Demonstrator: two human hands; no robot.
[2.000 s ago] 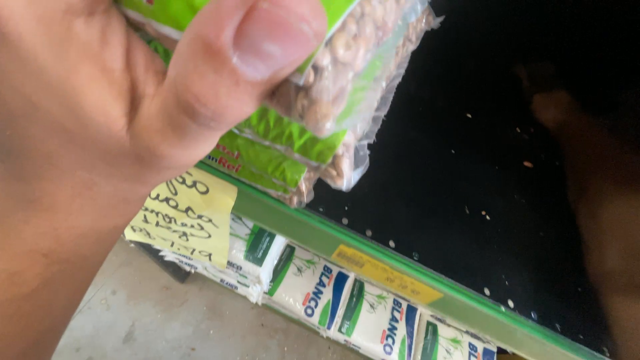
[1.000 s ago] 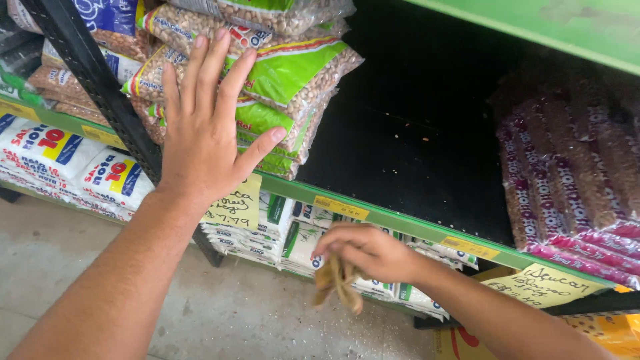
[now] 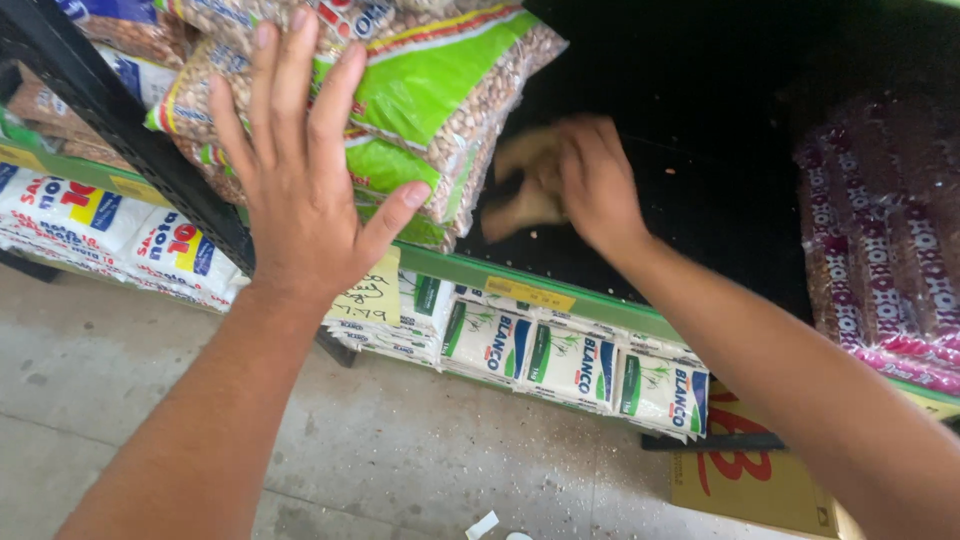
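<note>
My left hand (image 3: 307, 165) lies with spread fingers against the front of a stack of clear and green plastic bags of beans (image 3: 427, 90) on a shelf. My right hand (image 3: 596, 176) is over the black shelf surface (image 3: 720, 217), to the right of that stack, and grips a tan cloth (image 3: 532, 180); both are blurred. Small loose bits lie scattered on the black surface around the cloth. The cloth's far part is partly hidden by my fingers.
A black slotted upright (image 3: 142, 127) stands left of the stack. Purple-printed bags (image 3: 877, 247) fill the shelf's right side. Below the green shelf edge (image 3: 442, 266) are white packages (image 3: 570, 360) and salt bags (image 3: 67, 210). A cardboard box (image 3: 750, 487) sits low at right, near floor debris.
My right hand has moved from in front of the shelf edge to over the black surface with the cloth. My left hand stays at the bean bags.
</note>
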